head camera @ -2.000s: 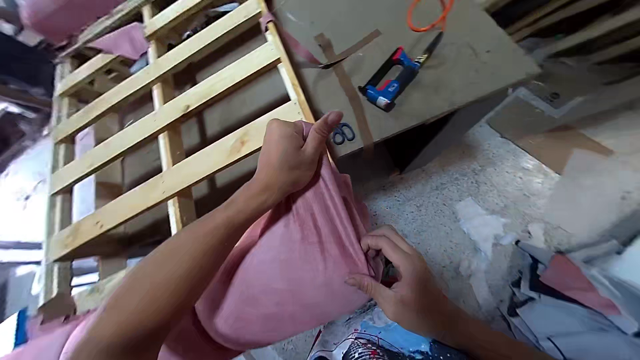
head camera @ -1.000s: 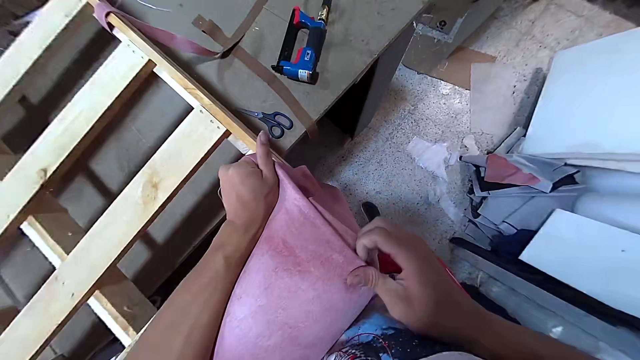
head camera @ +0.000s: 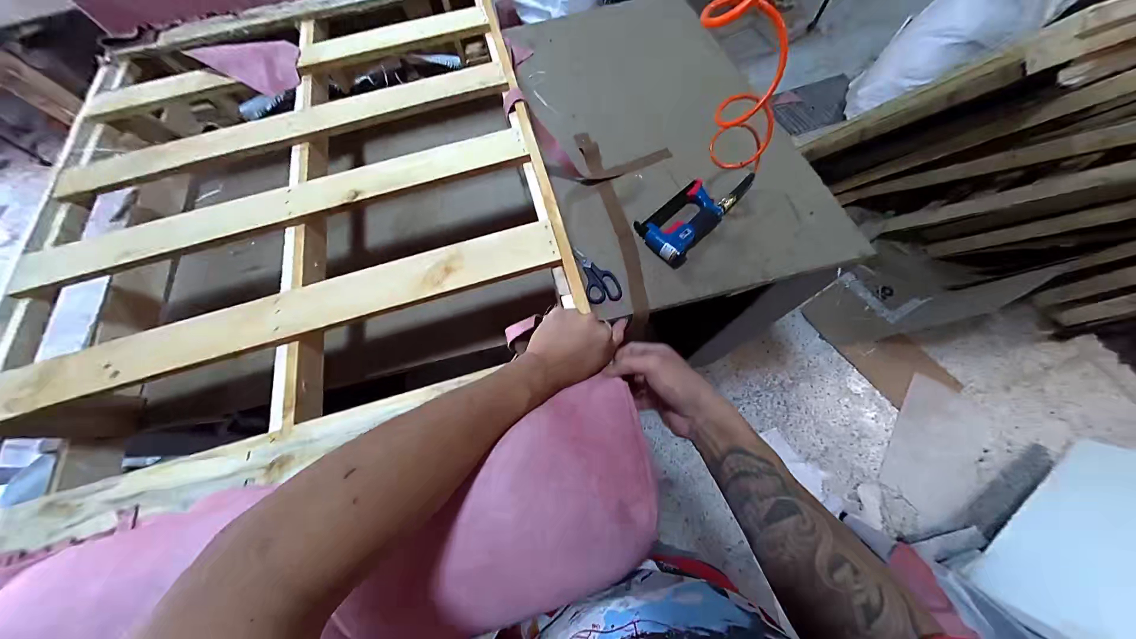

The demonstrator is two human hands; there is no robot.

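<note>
Pink upholstery fabric (head camera: 568,470) covers a rounded padded part along the near edge of a slatted wooden frame (head camera: 417,275). My left hand (head camera: 572,342) is closed on the fabric at the frame's near right corner. Close beside it, my right hand (head camera: 661,382) has its fingertips at the fabric's edge; whether they pinch it is hard to tell. Dark-handled scissors (head camera: 601,282) lie just beyond my left hand, partly under the frame's side rail. A blue and black pneumatic stapler (head camera: 682,222) lies on the table, joined to an orange coiled air hose (head camera: 754,106).
The frame rests on a brown-grey tabletop (head camera: 781,231) with tape strips on it. Stacked wooden boards (head camera: 1003,177) stand at the right. Fabric scraps (head camera: 932,568) and a pale foam sheet (head camera: 1065,541) lie at the lower right. A pink strip (head camera: 555,151) hangs off the side rail.
My right hand has moved up along the fabric, close to my left hand. The dark, red-marked tool seen in it one second ago no longer shows. The view has swung to take in more frame.
</note>
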